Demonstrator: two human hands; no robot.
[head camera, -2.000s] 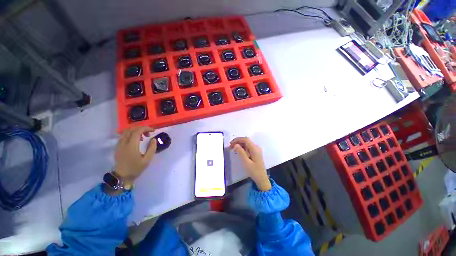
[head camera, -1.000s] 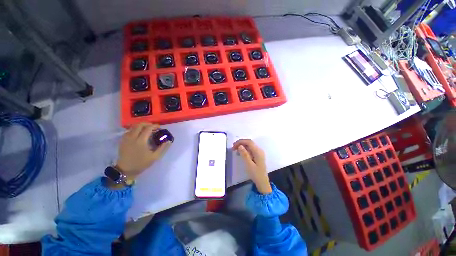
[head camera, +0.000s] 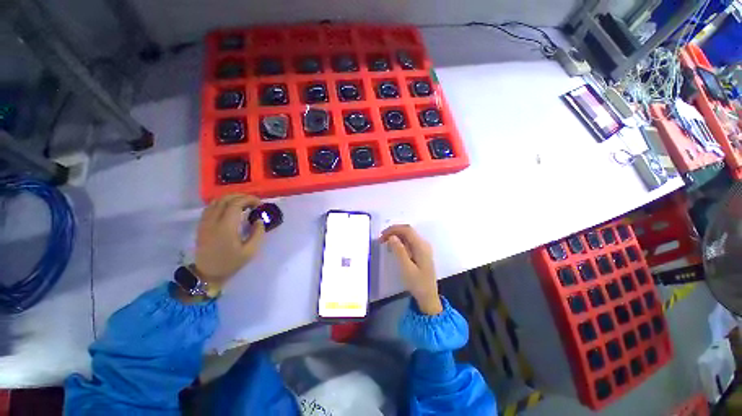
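My left hand (head camera: 226, 237) holds a small black smartwatch unit (head camera: 267, 216) between thumb and fingers, just in front of the red tray's front left edge. A small white patch is lit on its dark screen. The smartphone (head camera: 344, 268) lies upright in line with me on the bench, its screen white with a small dark square in the middle and yellow marks at the bottom. My right hand (head camera: 412, 262) rests right of the phone, fingers loosely curled, thumb and fingers apart, holding nothing. The red compartment tray (head camera: 333, 180) behind holds many watch units; most back-row pockets are empty.
A second red tray (head camera: 567, 325) full of units stands lower right, beyond the bench edge. A framed device (head camera: 591, 111), a small grey block (head camera: 648, 169) and tangled cables are at the right. A blue cable coil (head camera: 37, 244) lies far left, near grey metal legs.
The view has shifted slightly. My left hand still holds the watch unit, now tilted a little differently, with its lit patch changed in shape. My right hand and the phone have stayed in place.
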